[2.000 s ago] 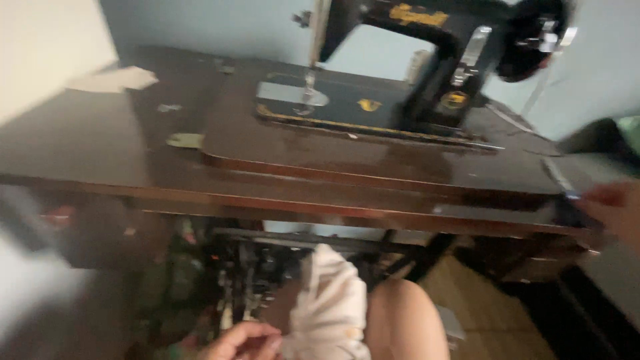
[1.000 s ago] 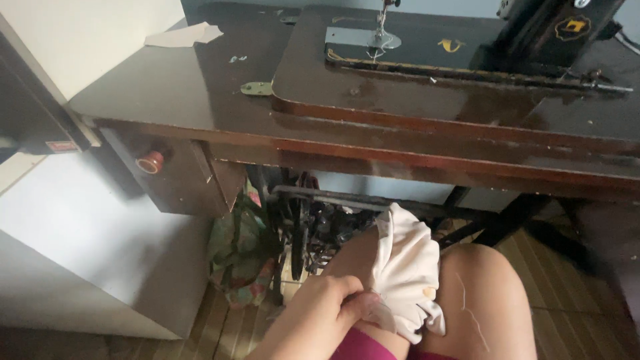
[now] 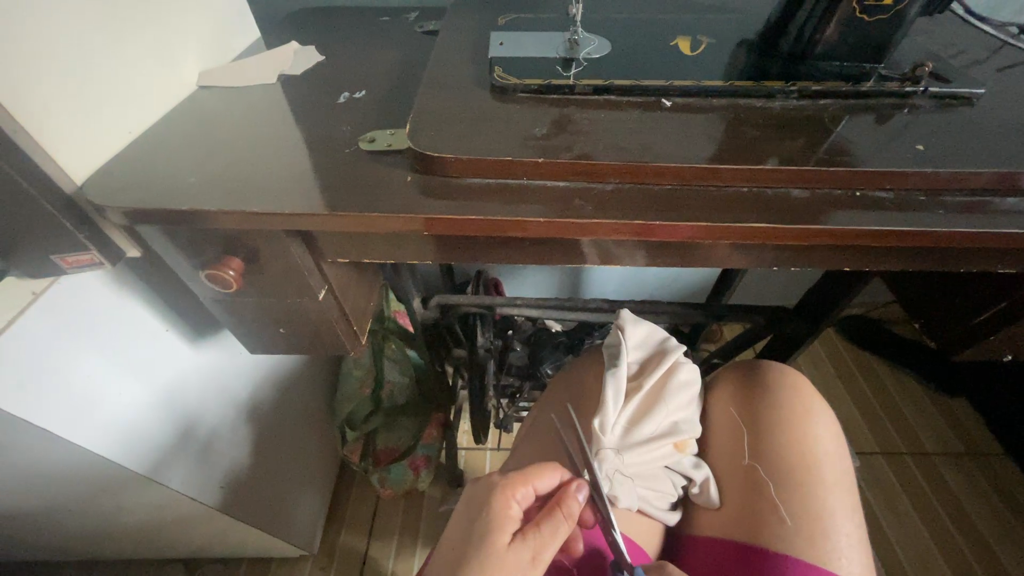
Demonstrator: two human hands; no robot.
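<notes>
A bunched piece of cream fabric (image 3: 652, 408) lies across my lap. Small metal scissors (image 3: 598, 480), their blades a little apart and pointing up, are beside it. My left hand (image 3: 532, 516) is at the blades with thumb and fingers pinched together; whether it holds thread or fabric is hidden. Only a bit of my right hand (image 3: 662, 569) shows at the bottom edge, on the scissors' blue handle. A loose white thread (image 3: 748, 460) rests on my right thigh. The black sewing machine (image 3: 720, 48) stands on the wooden table in front, with thread at its needle.
The table's wooden front edge (image 3: 560, 232) runs above my knees. A cream scrap (image 3: 260, 66) lies at its left. Below are a drawer with a round knob (image 3: 223, 274), the iron treadle stand (image 3: 480, 360) and a floral bag (image 3: 392, 416). A white cabinet (image 3: 200, 448) stands left.
Scissors have come into view at my left hand, held by my right, which was reaching at the table's right side two seconds ago. My left hand has left the fabric it was touching.
</notes>
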